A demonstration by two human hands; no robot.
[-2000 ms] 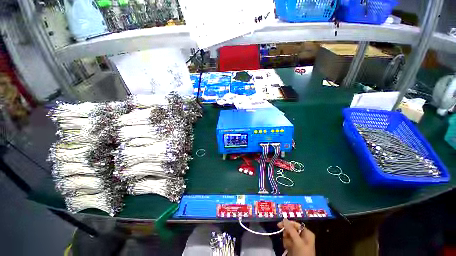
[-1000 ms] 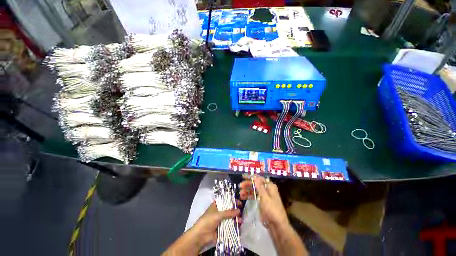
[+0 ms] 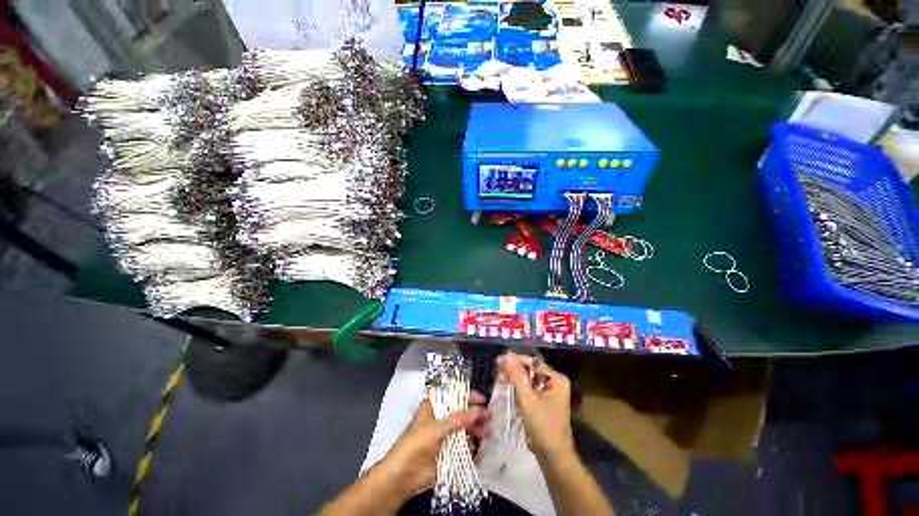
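Note:
My left hand (image 3: 431, 439) is closed around a bundle of white cables (image 3: 455, 443) with dark, silvery ends, held upright above my lap. My right hand (image 3: 538, 403) is just right of it, fingertips pinched on a thin white cable (image 3: 511, 408) that hangs down, partly hidden by the fingers. Both hands are just below the blue test fixture bar (image 3: 423, 311), which carries red socket boards (image 3: 495, 324). No cable shows at the sockets. The blue cable tester (image 3: 559, 151) stands behind the bar with its screen lit.
Stacked white cable bundles (image 3: 312, 191) fill the table's left. A blue basket (image 3: 796, 232) of greyer cables stands at the right. Ribbon leads (image 3: 564, 247) run from tester to bar. Pale loops (image 3: 728, 272) lie on the green mat. A green object (image 3: 353, 331) sits at the bar's left end.
The view has tilted down since the first frame. My right hand has left the sockets with the cable and moved beside the bundle, which my left hand has taken hold of.

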